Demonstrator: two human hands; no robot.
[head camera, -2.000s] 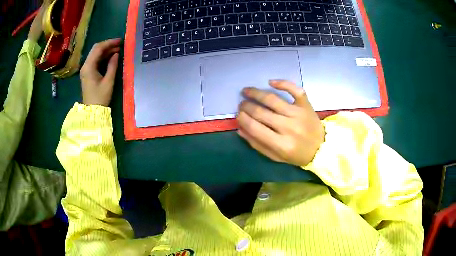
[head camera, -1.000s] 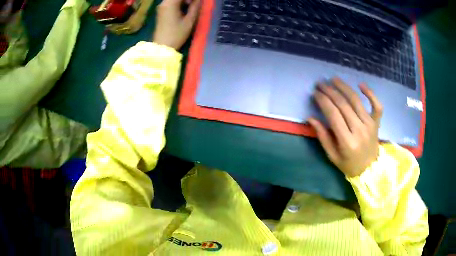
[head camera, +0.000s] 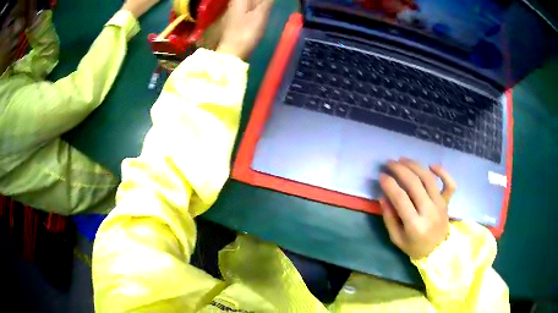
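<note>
An open grey laptop (head camera: 324, 143) lies on an orange-red tray (head camera: 278, 181) on the green bench. Its black keyboard (head camera: 391, 85) shows whole, and part of the lit display (head camera: 428, 24) shows at the top edge. My right hand (head camera: 416, 205) rests on the palm rest and touchpad area, right of centre, fingers apart and holding nothing. My left hand (head camera: 243, 27) is raised left of the laptop, near the top edge, blurred and partly cut off. It overlaps the side of the red tape dispenser, and I see nothing held in it.
The red tape dispenser (head camera: 186, 30) stands at the upper left, with a short stick (head camera: 153, 80) beside it. Another person's yellow-green sleeve (head camera: 67, 88) reaches across the left side. A blue stool seat (head camera: 90, 225) shows below the bench edge.
The view has shifted, so the laptop sits lower and tilted and its display now shows. My left hand has moved up beside the laptop's left edge. My right hand stays on the palm rest.
</note>
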